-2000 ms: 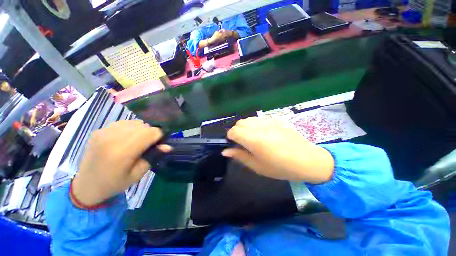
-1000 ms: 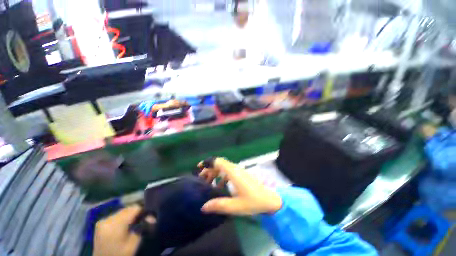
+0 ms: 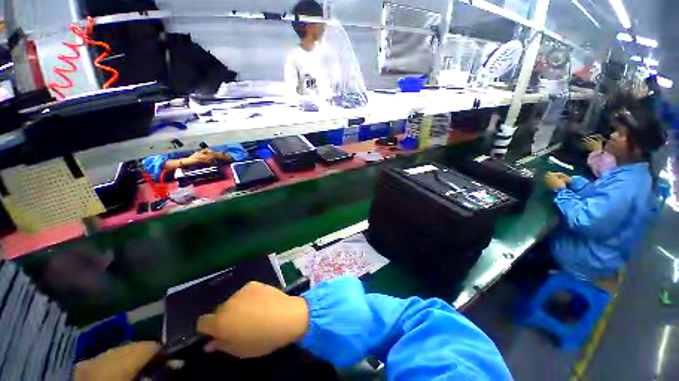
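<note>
My right hand [image 3: 257, 320] grips the edge of a dark, thin panel [image 3: 179, 345] at the lower left, fingers closed over it. My left hand [image 3: 119, 362] is at the bottom left, partly cut off by the picture's edge, and holds the other end of the same dark panel. The panel is tilted and partly hidden by my hands. Behind it lies a flat black panel [image 3: 223, 289] on the bench. Small details on the held panel are too dark to tell.
A stack of interleaved panels [image 3: 30, 327] leans at left, beside a blue bin [image 3: 104, 335]. A sheet with red dots [image 3: 342, 260] lies beyond my right sleeve. A tall black stack [image 3: 428, 223] stands right of it. A person in blue [image 3: 610, 216] sits at right.
The view has swung right, showing more of the line and the seated person. The hands now sit lower left in the picture, and my right hand has closed on the panel's edge.
</note>
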